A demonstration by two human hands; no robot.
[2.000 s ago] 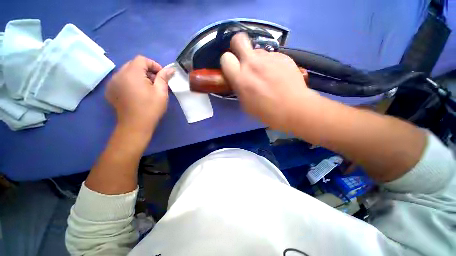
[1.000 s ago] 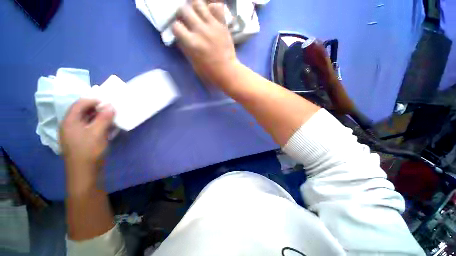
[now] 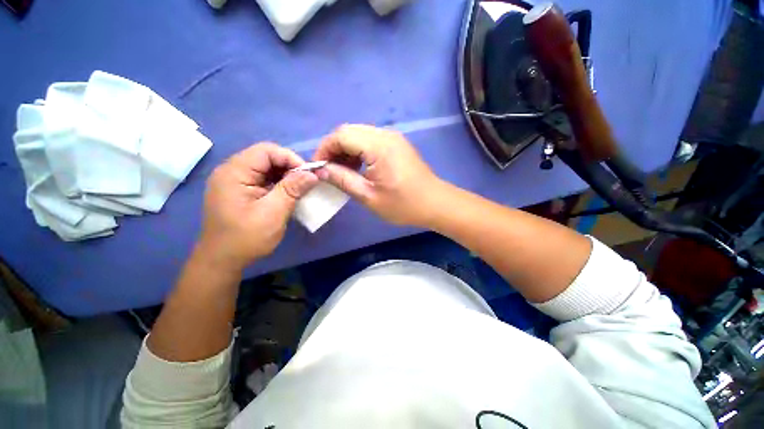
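A small white fabric piece (image 3: 319, 206) is pinched between both my hands near the table's front edge. Its upper edge is at my fingertips and the rest hangs toward me, partly hidden by my fingers. My left hand (image 3: 255, 201) grips it from the left, and my right hand (image 3: 379, 174) grips it from the right. The steam iron (image 3: 511, 84) stands at the upper right with its reddish-brown handle (image 3: 570, 80) on top, untouched.
A fanned pile of white pieces (image 3: 113, 151) lies at the left. More white pieces (image 3: 289, 12) are cut off by the top edge. A black hose (image 3: 645, 205) runs from the iron to the right edge. A thin dark thread (image 3: 203, 78) lies near the pile. The blue table cover (image 3: 377, 84) ends just before my body.
The iron was first in my right hand and is now released at the right. My left hand has left the pile, my right hand has left the top pieces, and both now hold one piece.
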